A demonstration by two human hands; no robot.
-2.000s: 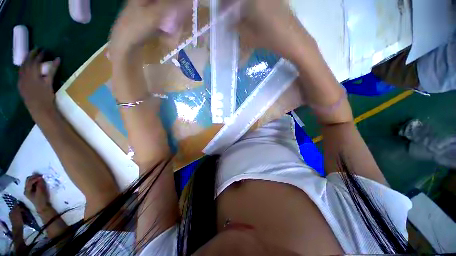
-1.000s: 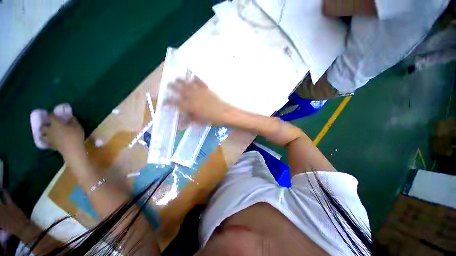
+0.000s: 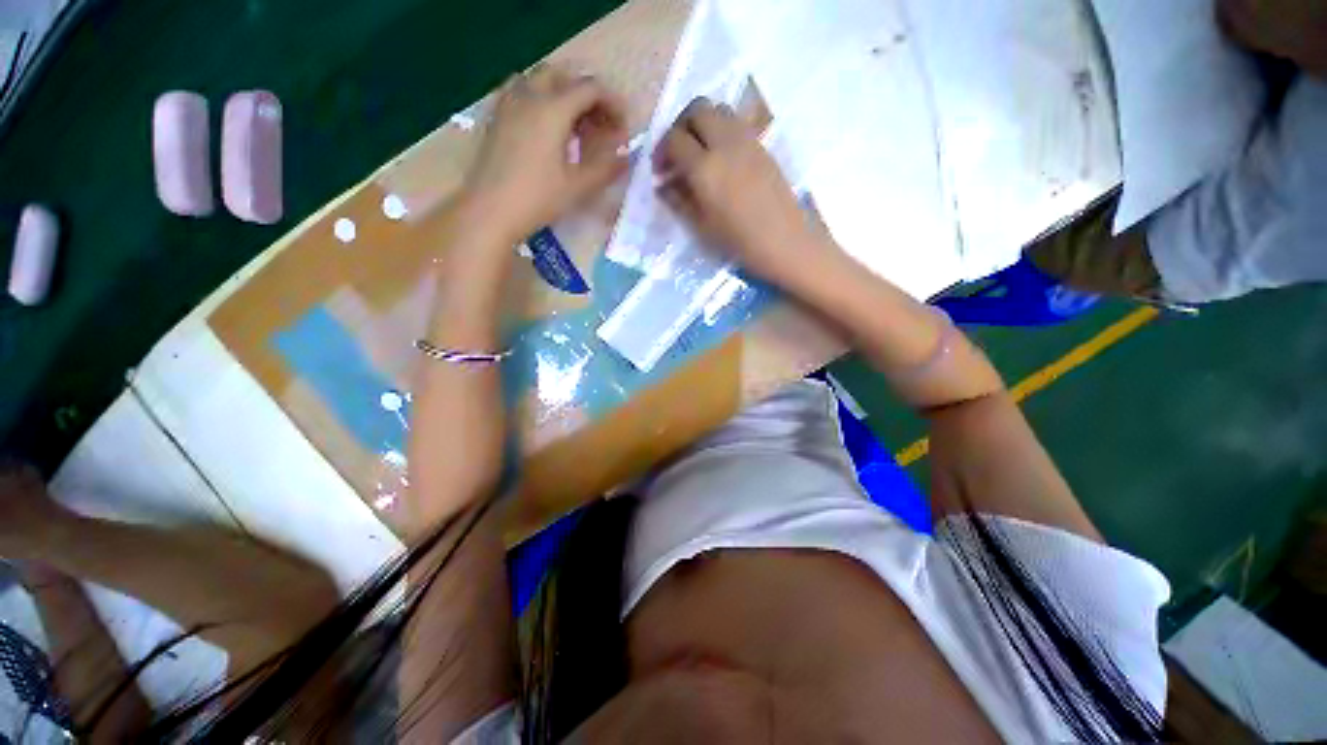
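Observation:
Two white sticker strips lie crossing on the work board [image 3: 544, 466], the upper strip [image 3: 640, 240] partly under my right hand and the lower strip [image 3: 651, 328] nearer my lap. My left hand [image 3: 560, 146] is above the board with curled fingers; a pinkish patch shows among them, too blurred to name. My right hand [image 3: 710, 168] is bent over the upper strip, thumb and fingers close together. A tiny pale piece shows between the hands; which hand holds it, I cannot tell.
Two pink units [image 3: 182, 153] lie side by side on the green belt [image 3: 342, 73], and another pink unit [image 3: 34, 255] is farther left. Round white stickers [image 3: 345, 229] and a dark blue label [image 3: 556, 262] are on the board. Other people's arms are at lower left and upper right.
My left hand has come back from the belt to the board, beside my right hand. Two pink units it was touching now lie free on the belt. The view has shifted.

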